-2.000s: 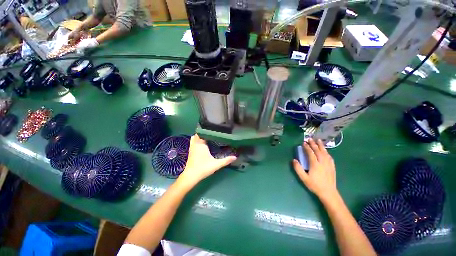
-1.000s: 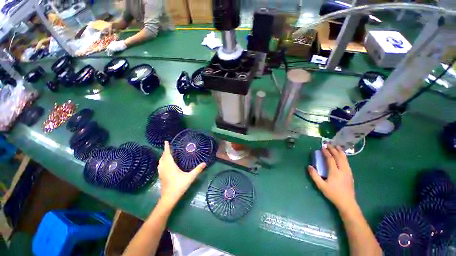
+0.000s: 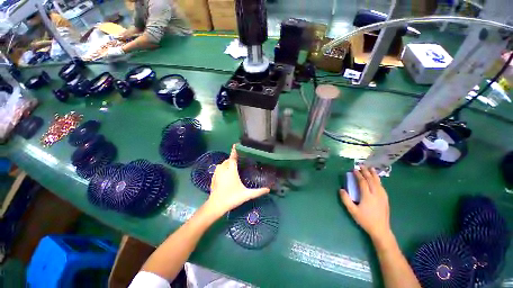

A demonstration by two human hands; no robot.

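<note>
My left hand [image 3: 229, 185] spreads thumb and fingers round the near left rim of a dark front grille [image 3: 256, 175] under the pneumatic press [image 3: 257, 121]. The press nest is hidden beneath this grille. Another front grille [image 3: 204, 171] lies just left, partly behind my fingers. A single grille [image 3: 253, 218] lies flat nearer me, below my left thumb. My right hand [image 3: 370, 199] rests on the small grey-blue start switch [image 3: 352, 187], fingers over its right side.
Overlapping grilles [image 3: 122, 187] lie left, more [image 3: 444, 270] at right. A coppery pile [image 3: 61, 128] and fan bodies [image 3: 174, 91] lie farther left. A slanted support post [image 3: 444, 84], cable and white carton [image 3: 426, 62] stand right. Another person's arm [image 3: 132, 44] works across the bench.
My left hand has carried a grille rightward onto the uncovered nest under the press. A single grille lies in front that was not there two seconds ago. My right hand stays at the switch.
</note>
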